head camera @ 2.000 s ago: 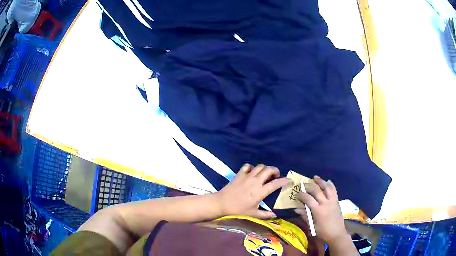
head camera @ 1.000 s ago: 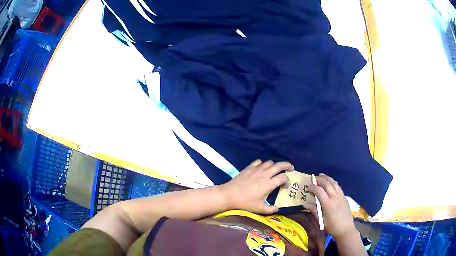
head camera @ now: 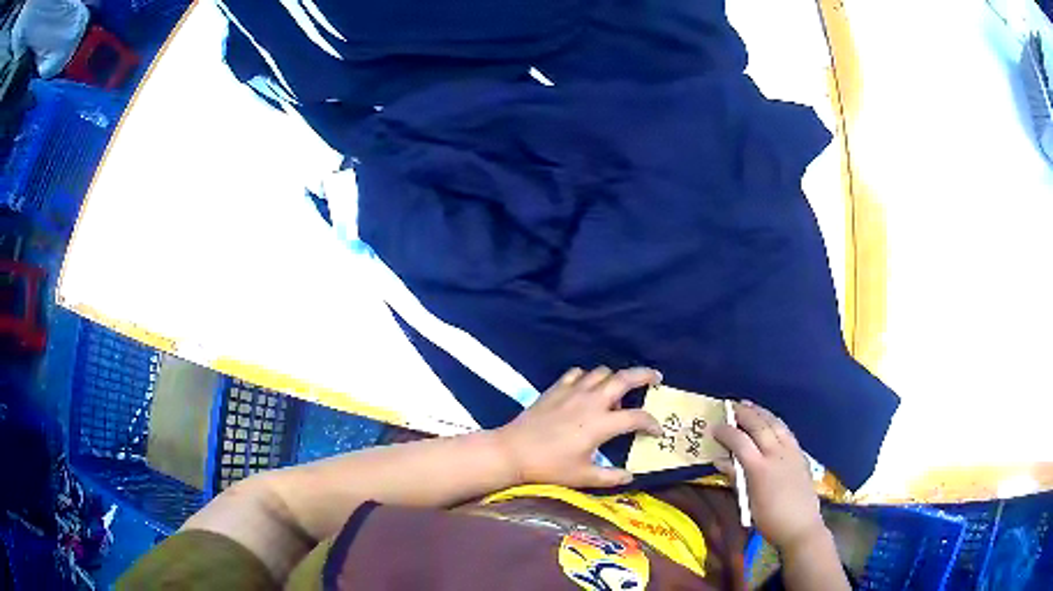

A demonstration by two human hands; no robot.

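Note:
A dark navy garment piece (head camera: 647,254) lies spread on the white table, with a white strip (head camera: 462,343) along its left edge. A tan card template (head camera: 681,429) with handwritten characters lies on the cloth near the table's front edge. My left hand (head camera: 577,429) lies on the cloth at the card's left side, with thumb and fingers apart and fingertips at the card. My right hand (head camera: 771,468) holds a thin white marking pen (head camera: 740,479) at the card's right edge. The pen's tip is too small to make out.
The white table (head camera: 196,231) has yellow-orange tape on its edge and seam. Blue crates (head camera: 248,433) stand below on the left, one with brown cardboard. A red stool (head camera: 102,55) is at the upper left. A maroon apron (head camera: 462,543) is at my lap.
The pen and my right hand have moved from over the card to its right edge, and more of the card's writing shows. My left hand stays at the card's left side.

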